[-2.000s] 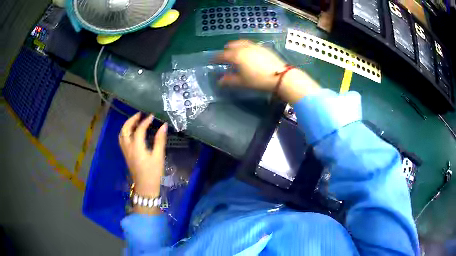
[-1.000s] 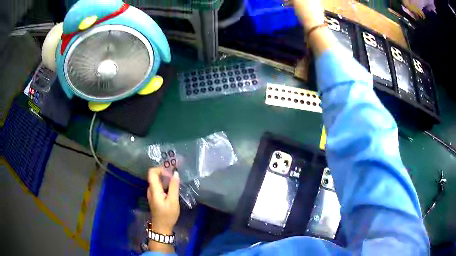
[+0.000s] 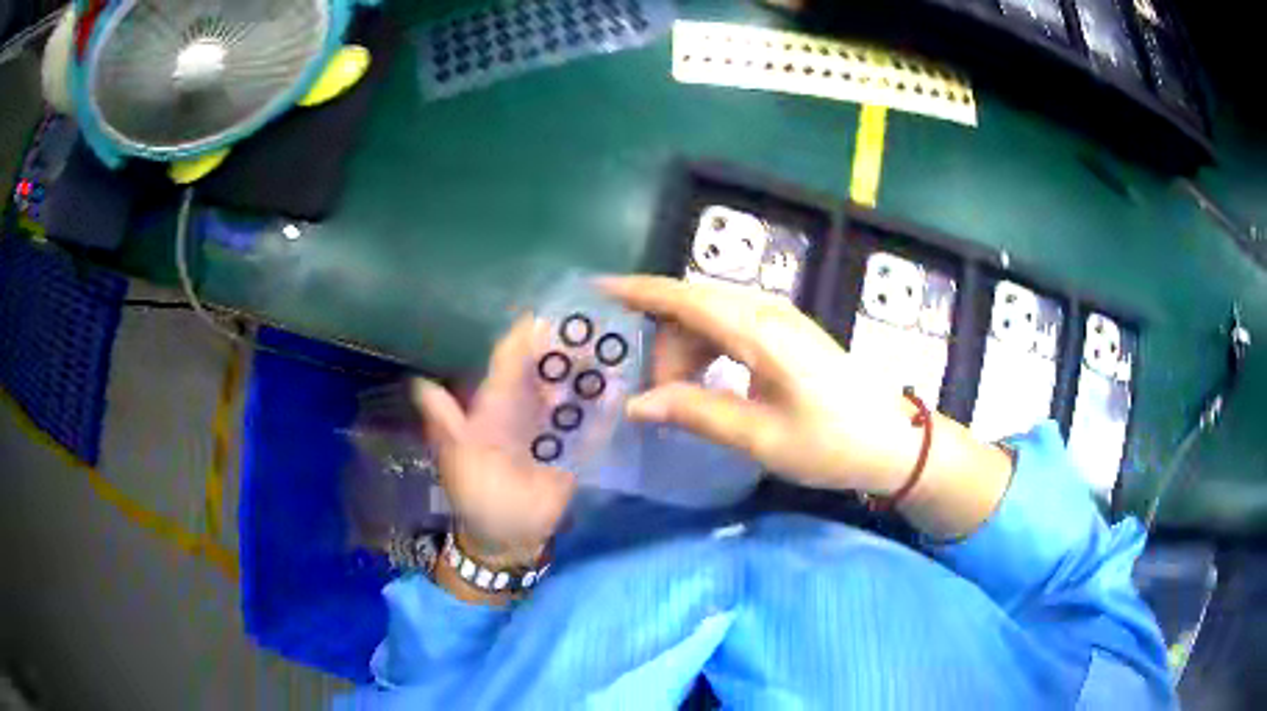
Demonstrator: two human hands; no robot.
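A narrow clear strip with several black rings point(image 3: 589, 383) is held up in front of me between my hands. My left hand point(image 3: 507, 445) is blurred and holds the strip from its left side and below. My right hand point(image 3: 778, 382) has thumb and forefinger at the strip's right edge, with a clear film point(image 3: 681, 465) below them; its grip is blurred. The black foam tray point(image 3: 830, 264) lies just beyond and to the right, with phone units in its slots, such as one with a white camera block point(image 3: 891, 292). My right hand covers part of the leftmost unit.
At the back lie a sheet of dark discs point(image 3: 535, 45) and a cream perforated strip point(image 3: 820, 70). A fan point(image 3: 202, 63) stands at the left. A blue crate point(image 3: 299, 514) is below the bench edge. Another phone tray point(image 3: 1098, 104) is at the back right.
My right hand has come back from the far bench to the strip. My left hand has lifted the ring strip off the bench. The view has shifted, showing more of the near phone tray.
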